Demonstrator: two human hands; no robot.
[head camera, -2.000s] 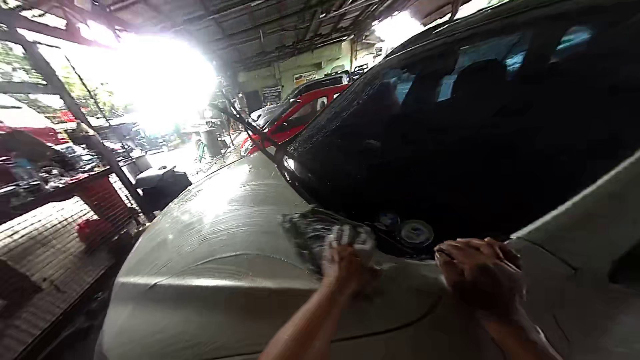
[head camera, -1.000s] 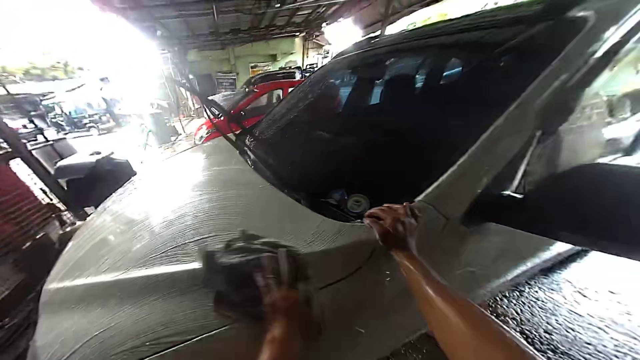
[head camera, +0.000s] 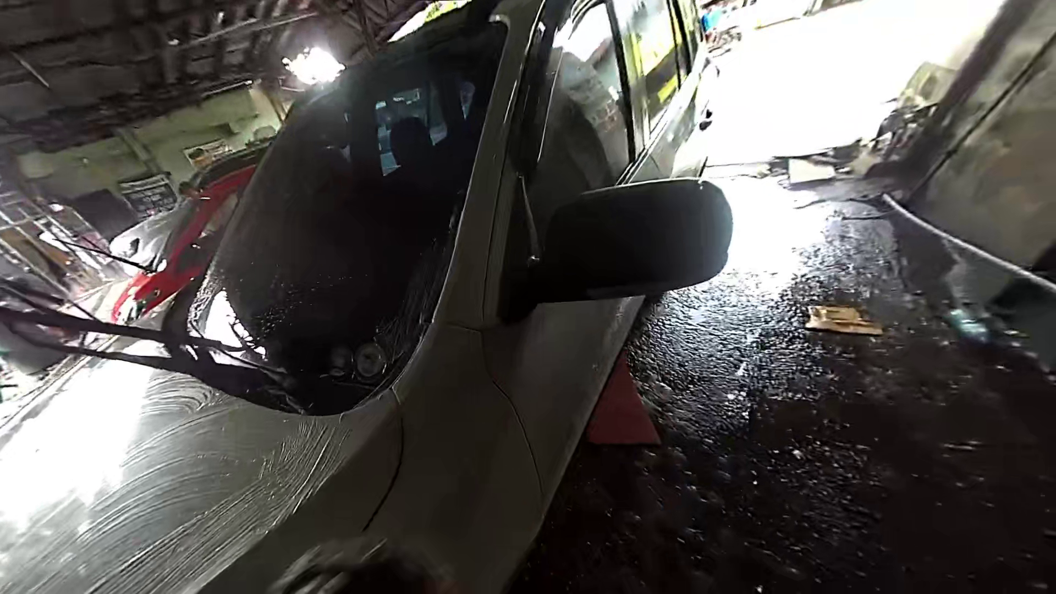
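A pale car with a wet bonnet (head camera: 206, 470) fills the left and middle, streaked with curved wipe marks. At the bottom edge, a dark blurred shape (head camera: 355, 568), which looks like the cloth with a bit of a hand, lies over the front fender (head camera: 462, 462). My left hand's fingers cannot be made out there. My right hand is out of view. Above the bonnet are the dark windshield (head camera: 346, 223), its raised wiper arms (head camera: 107, 334) and the black side mirror (head camera: 643, 235).
Wet dark ground (head camera: 742, 462) runs along the car's side, with a red wedge-shaped object (head camera: 624, 408) beside the body and a flat tan piece (head camera: 843, 320) farther out. A pale hose (head camera: 957, 239) crosses by the right wall (head camera: 998, 157). A red car (head camera: 194, 239) stands behind at left.
The view has swung far to the right, toward the mirror and side. My right hand, earlier at the windshield's lower corner, is no longer seen. The cloth was earlier under my left hand on the bonnet.
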